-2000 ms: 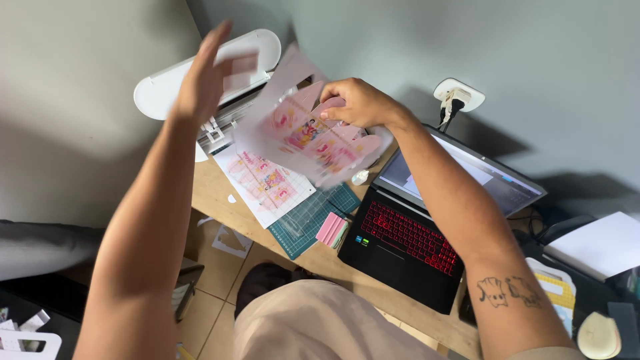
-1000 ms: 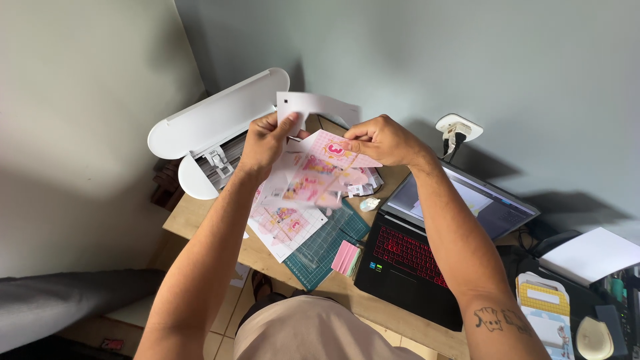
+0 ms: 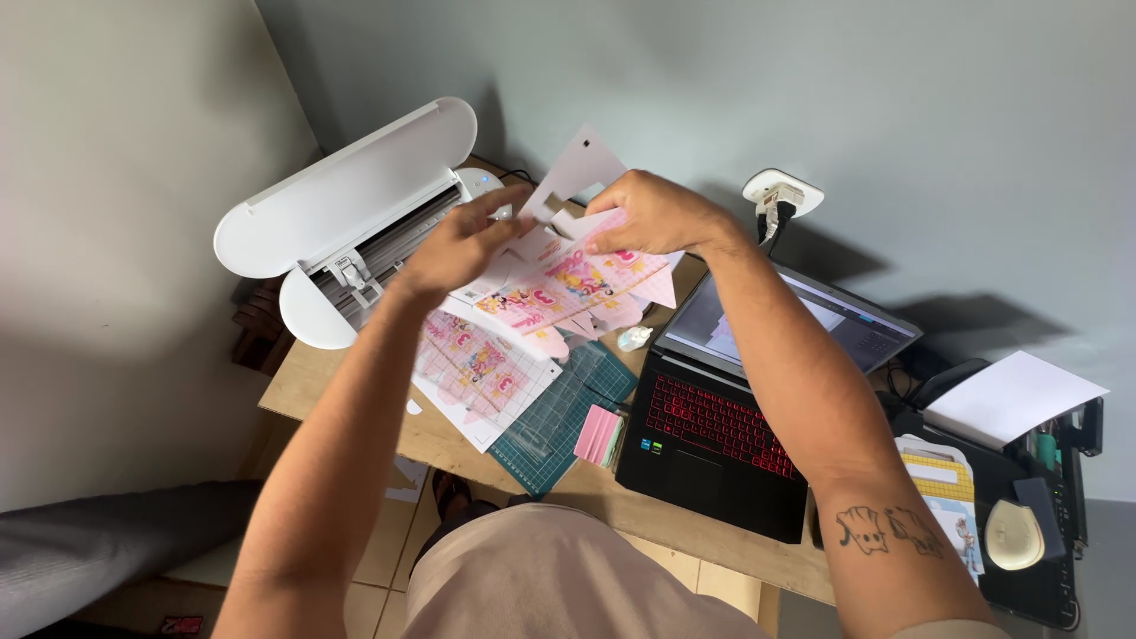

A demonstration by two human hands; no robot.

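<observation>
My right hand [image 3: 661, 213] grips a pink printed paper cutout [image 3: 577, 284] with colourful figures, raised above the desk. Beside it a white paper offcut [image 3: 581, 169] with cut-out gaps stands up between my hands. My left hand [image 3: 466, 240] is at the left edge of these papers, fingers spread and slightly blurred; whether it touches the paper is unclear. Below lies another pink printed sheet [image 3: 475, 364] on a white gridded mat, partly over a green cutting mat [image 3: 550, 435]. A white cutting machine [image 3: 351, 275] with its lid up stands at the left.
An open laptop [image 3: 710, 453] with red-lit keys sits right of the mats. Near it are a pink scraper-like block [image 3: 597, 433] and a small white bottle [image 3: 635, 337]. A wall outlet [image 3: 783, 193] holds plugs. A printer [image 3: 1021, 497] with white paper is at far right.
The held papers were together as a blurred sheet; now the printed cutout and white offcut show partly apart. My left hand was raised at first, then at the paper's edge, and now has spread fingers.
</observation>
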